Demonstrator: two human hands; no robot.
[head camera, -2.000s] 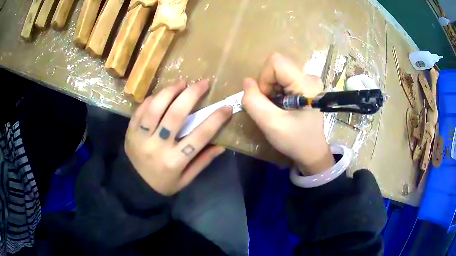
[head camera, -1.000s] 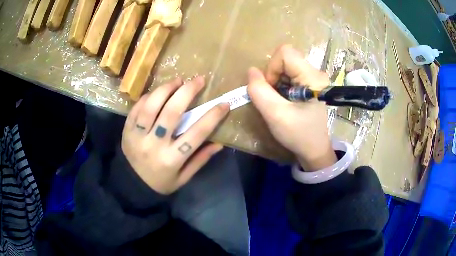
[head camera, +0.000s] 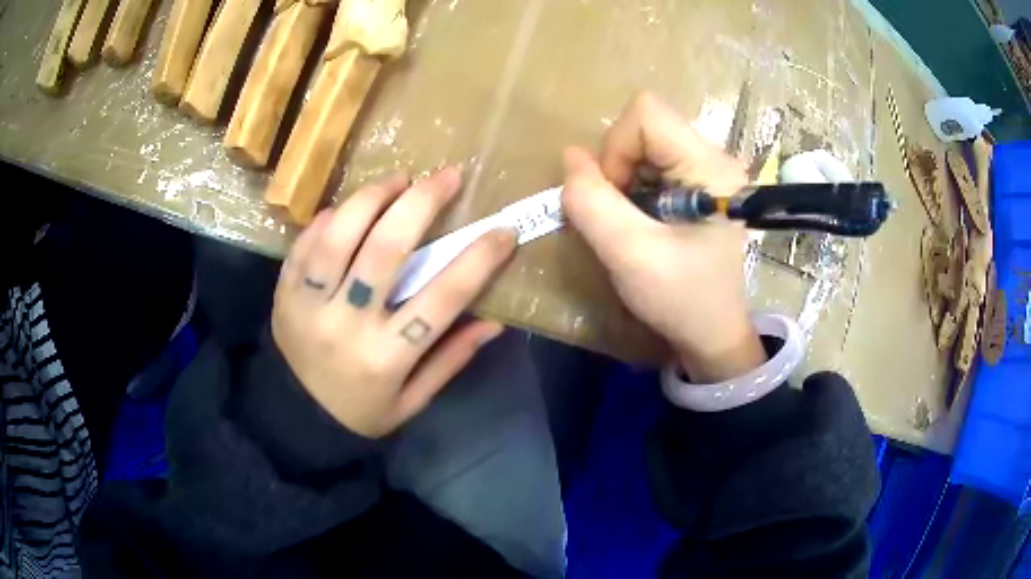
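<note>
A narrow white paper slip (head camera: 452, 250) lies slanted near the front edge of the brown bench, with small dark marks on it. My left hand (head camera: 379, 300) lies flat over its lower left end, and the slip passes between the fingers. My right hand (head camera: 667, 226) holds a black pen (head camera: 808, 208) with a clear section near the fingers. The pen's barrel points right; its tip is hidden behind my fingers at the slip's upper right end.
Several tan leg-and-foot pieces (head camera: 322, 141) lie at the upper left of the bench (head camera: 543, 102). A white glue dish (head camera: 816, 167) is behind the pen. Brown sole plates (head camera: 955, 260), a white glue bottle (head camera: 959, 118) and a blue crate (head camera: 1006, 339) are at the right.
My right hand and the pen have moved slightly up and right. More dark marks show on the slip. My left hand has shifted slightly left.
</note>
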